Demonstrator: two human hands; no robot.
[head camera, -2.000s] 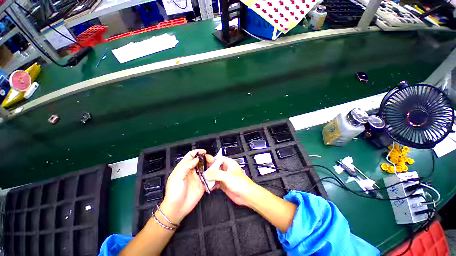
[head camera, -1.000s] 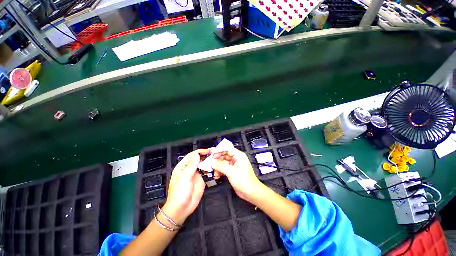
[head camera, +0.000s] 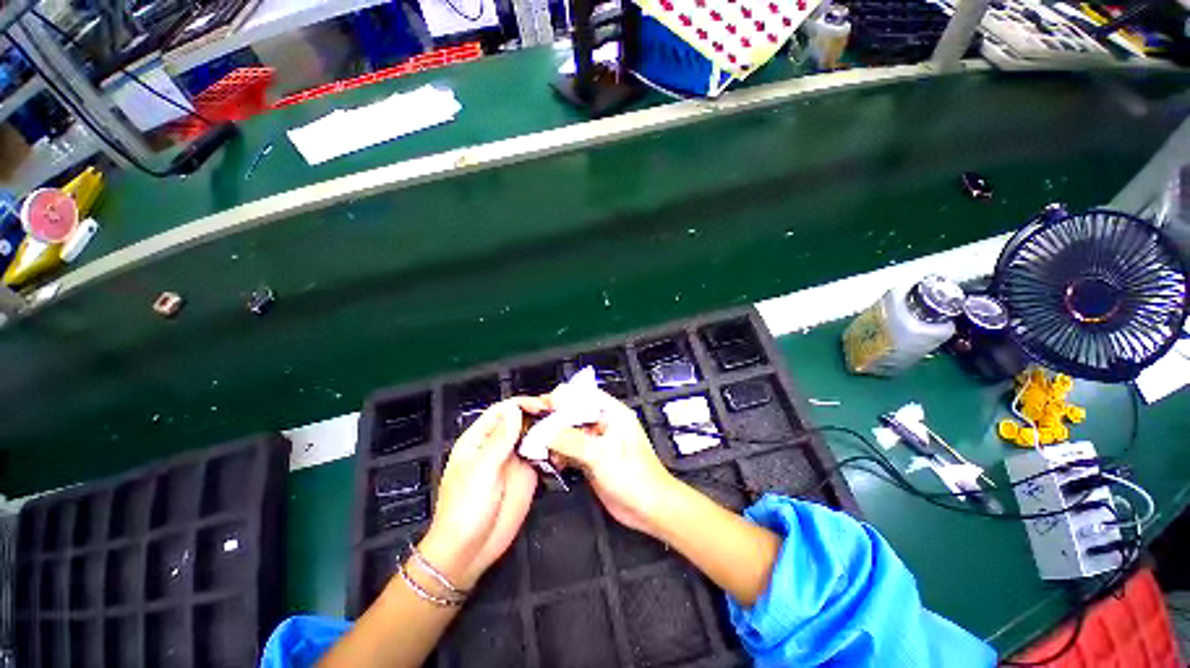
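Note:
My left hand (head camera: 483, 489) and my right hand (head camera: 624, 467) meet above the black compartment tray (head camera: 574, 555). My right hand holds a white wipe (head camera: 570, 407) between its fingers. The wipe covers a small dark electronic unit (head camera: 553, 475) held at my left fingertips; only a thin edge of it shows under the wipe. Dark glossy units (head camera: 401, 478) lie in pockets of the tray's back rows and at its left. Another white piece (head camera: 690, 425) lies in a pocket right of my right hand.
A second black tray (head camera: 144, 561) is at left. Beyond is the green belt (head camera: 431, 281) with small parts (head camera: 168, 304) on it. At right are a white bottle (head camera: 898, 329), a black fan (head camera: 1091, 299), yellow finger cots (head camera: 1041, 407), a power strip (head camera: 1064, 509) and cables.
The dark unit, exposed between my hands earlier, is now mostly hidden under the wipe. The wipe has moved over my left fingertips. Small parts on the belt have shifted right.

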